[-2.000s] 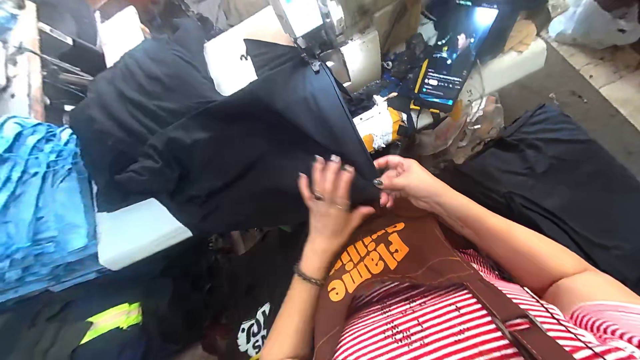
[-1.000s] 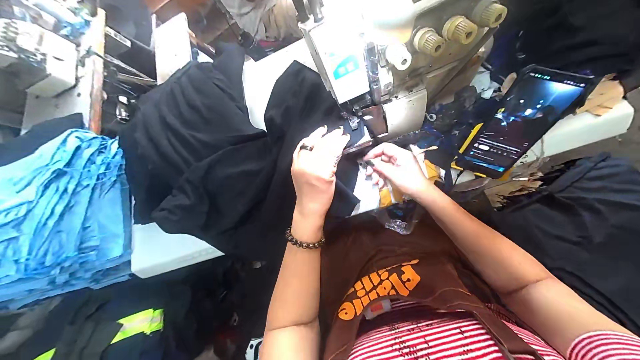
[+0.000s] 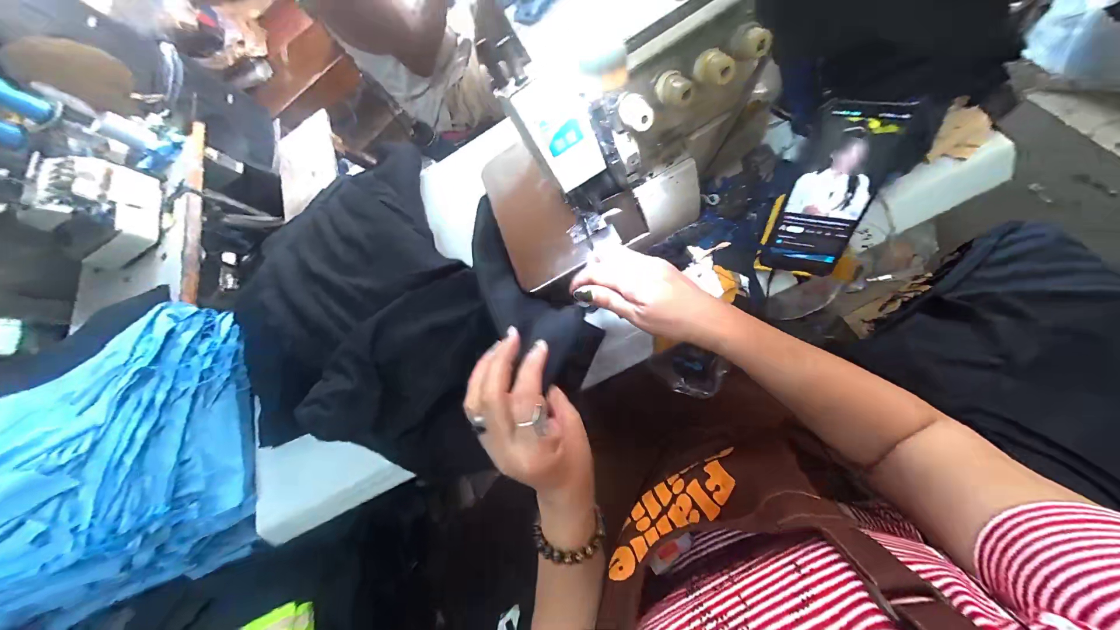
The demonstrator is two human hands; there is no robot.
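Note:
An overlock sewing machine [image 3: 560, 131] stands at top centre with tension dials along its head. Black fabric [image 3: 385, 324] lies bunched on the white machine table, its right part reaching below the metal plate. My left hand [image 3: 529, 420], with rings and a beaded bracelet, is raised at the fabric's near edge, fingers apart and holding nothing visible. My right hand [image 3: 643, 293] is beside the needle area, fingers bent close together; whether it pinches anything is hidden by glare and the fingers.
Blue cut fabric pieces [image 3: 131, 464] are stacked at left. A lit phone [image 3: 827, 188] leans right of the machine, near scraps and clear plastic. More black fabric [image 3: 1015, 350] lies at right. Another machine [image 3: 96, 197] stands at far left.
My left hand has come away from the presser foot area toward me, and its fingers have spread. The black fabric, earlier stretched out near both hands, now lies bunched left of the machine.

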